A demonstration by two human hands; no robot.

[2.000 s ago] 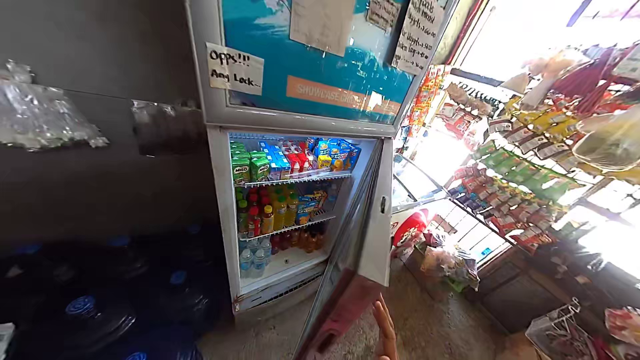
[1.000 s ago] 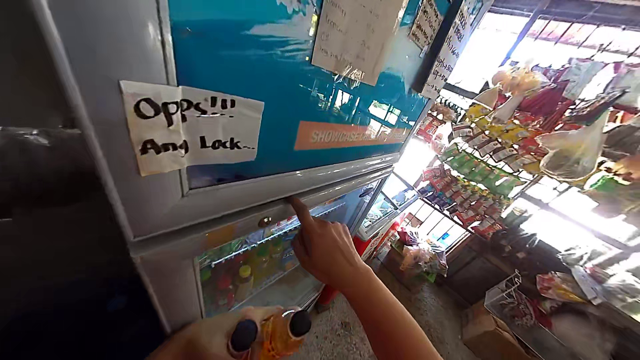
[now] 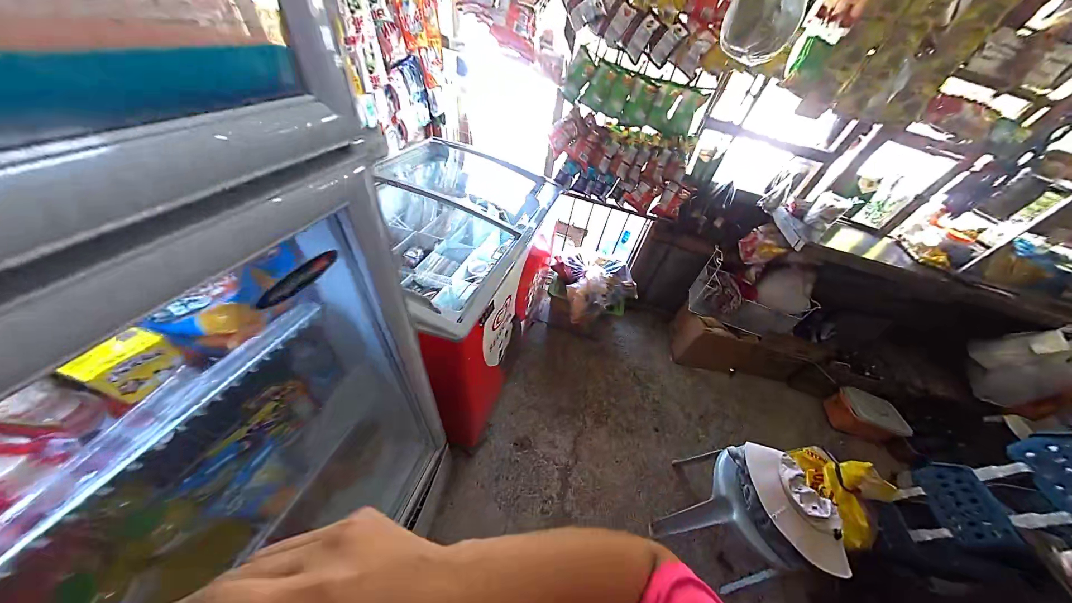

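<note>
My right hand (image 3: 335,557) lies low in the view, in front of the lower glass door of an upright drinks refrigerator (image 3: 394,335). Its forearm comes in from the right, with a pink sleeve at the elbow. The fingers are blurred and partly cut off by the bottom edge, so their hold and any touch on the door are unclear. The door looks closed in its frame. Behind the glass, a yellow packet (image 3: 126,364) and blue packs (image 3: 226,314) sit on a wire shelf, with bottles blurred below. My left hand is out of view.
A red chest freezer (image 3: 465,377) with a glass lid stands beyond the refrigerator. A grey plastic stool (image 3: 720,502) holds a white hat (image 3: 787,502) and yellow bag. A cardboard box (image 3: 712,339) stands farther back. Snack packets (image 3: 641,100) hang by the barred window.
The refrigerator door, wide open two seconds ago, now looks closed. My left hand, holding bottles one second ago, has left view. My right hand is now lower in the frame. The view has swung right.
</note>
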